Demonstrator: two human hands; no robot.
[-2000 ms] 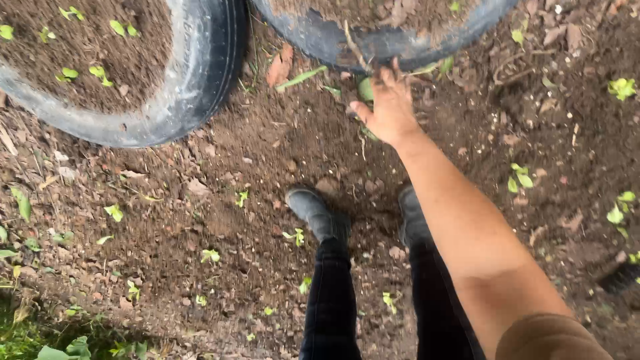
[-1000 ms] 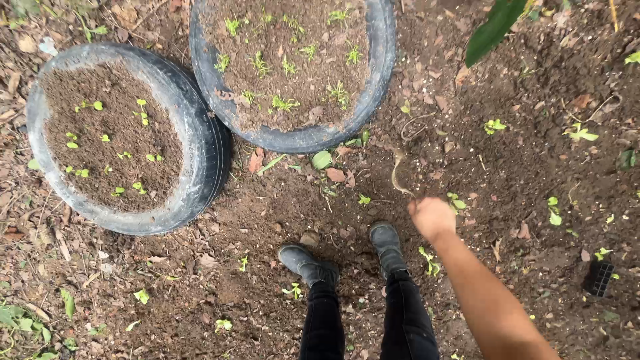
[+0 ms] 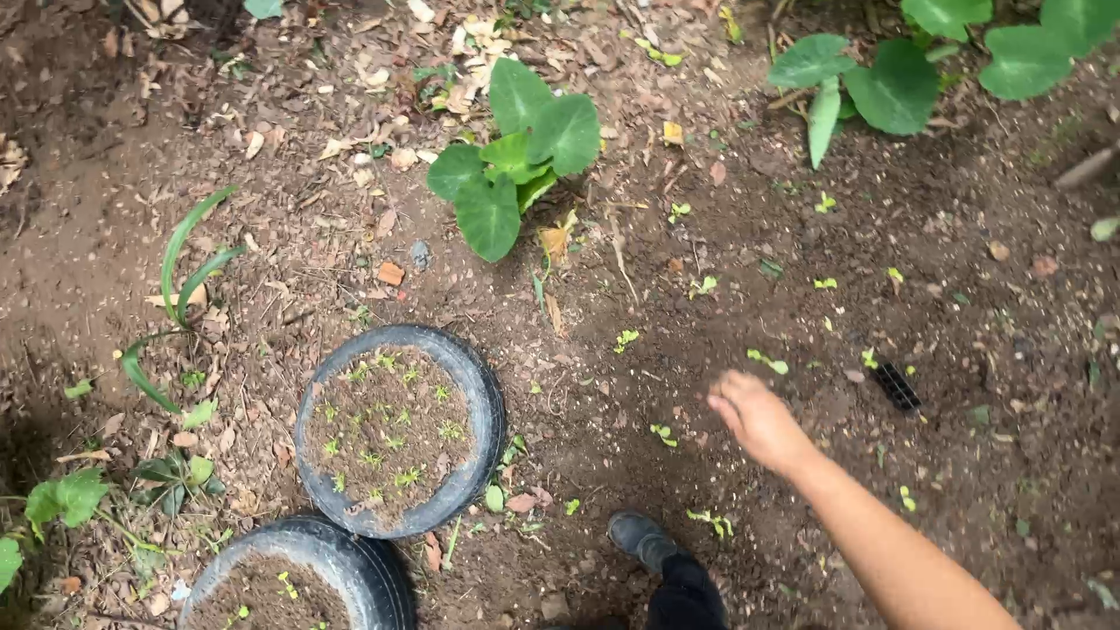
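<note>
My right hand [image 3: 759, 420] is held over the soil right of centre, fingers loosely bent, with nothing visible in it. Around it small light-green seedlings [image 3: 665, 434] grow from bare brown soil, one [image 3: 767, 360] just above the hand. A black plastic seedling tray [image 3: 896, 388] lies on the ground to its right. To the left, a tyre planter [image 3: 490, 420] holds soil with several feathery sprouts [image 3: 451, 429]; a second tyre planter [image 3: 385, 569] with leafier sprouts touches it at the lower left. My left hand is out of the frame.
A broad-leaved green plant [image 3: 516, 157] stands above the tyres, with more such leaves [image 3: 892, 87] at the upper right. Strap-leaved and vine plants [image 3: 70, 499] grow at the left. My boot [image 3: 643, 540] is on the soil at the bottom. Dry leaves litter the ground.
My right hand was by the upper tyre's edge two seconds ago, then moved away from it. The stringy brown piece near my hand earlier is no longer beside it. The view has shifted a lot.
</note>
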